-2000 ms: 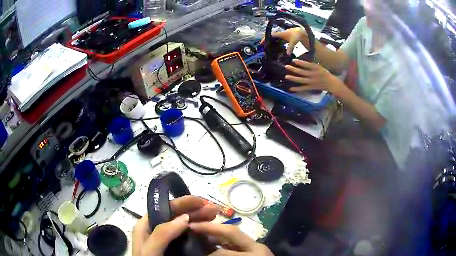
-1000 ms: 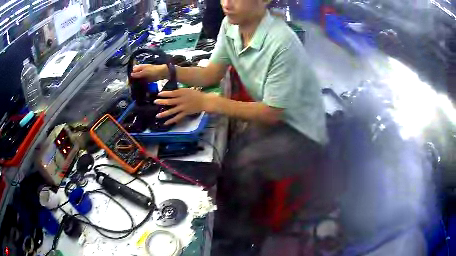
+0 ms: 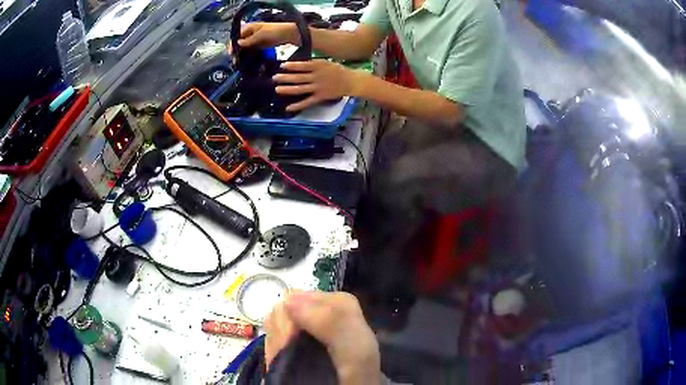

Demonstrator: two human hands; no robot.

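Note:
My right hand (image 3: 331,327), at the bottom edge, is curled around a black curved piece (image 3: 301,365), apparently part of the headphones. The lower part of this piece is cut off by the picture's edge, so its cups cannot be seen. My left hand is not in view. A pale ring-shaped roll (image 3: 263,298) lies on the bench just behind my hand. A red-labelled tube (image 3: 229,328) lies to the left of it.
A black disc (image 3: 282,246), black corded tool (image 3: 210,208) and orange multimeter (image 3: 214,137) lie further back. Blue cups (image 3: 138,223) and a green spool (image 3: 89,325) stand left. A seated person in a pale green shirt (image 3: 466,60) holds headphones over a blue tray (image 3: 301,126).
The view has swung right since the oldest frame, where both my hands held the black headband. One second ago no hand of mine showed; now my right hand is in view at the bottom.

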